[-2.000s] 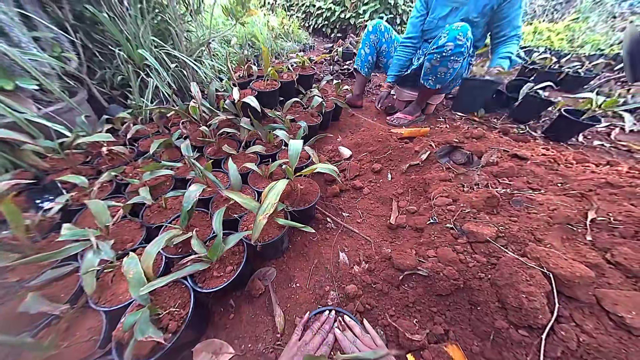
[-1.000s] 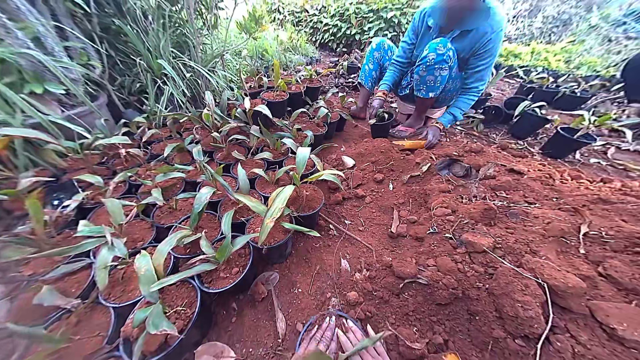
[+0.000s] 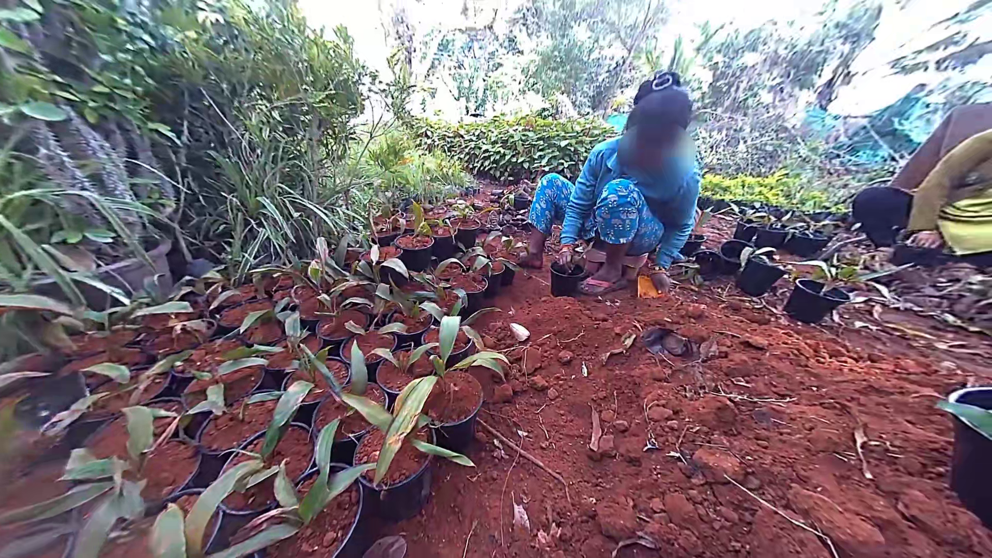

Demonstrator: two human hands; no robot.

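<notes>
Neither my left hand nor my right hand shows in the head view; the lower edge of the frame cuts off the ground nearest me. Many black plastic pots filled with red soil stand close together at the left, such as the pot [image 3: 395, 480] nearest the middle, with long-leaved young plants [image 3: 403, 422] in them. Loose red soil [image 3: 697, 434] covers the ground at the centre and right. At the far right edge stands another black pot [image 3: 973, 457], partly out of view, with a green leaf over its rim.
A co-worker [image 3: 639, 194] in blue squats beyond the soil, one hand at a black pot [image 3: 567, 279], the other at a yellow-orange tool [image 3: 648, 287]. Another person [image 3: 953, 186] is at the right edge. More potted plants [image 3: 814, 301] stand at the back right. Dense bushes [image 3: 256, 139] border the left.
The view has tilted up, and both my hands, earlier at a pot at the bottom, are out of frame. The co-worker's hand has come to a small black pot on the ground.
</notes>
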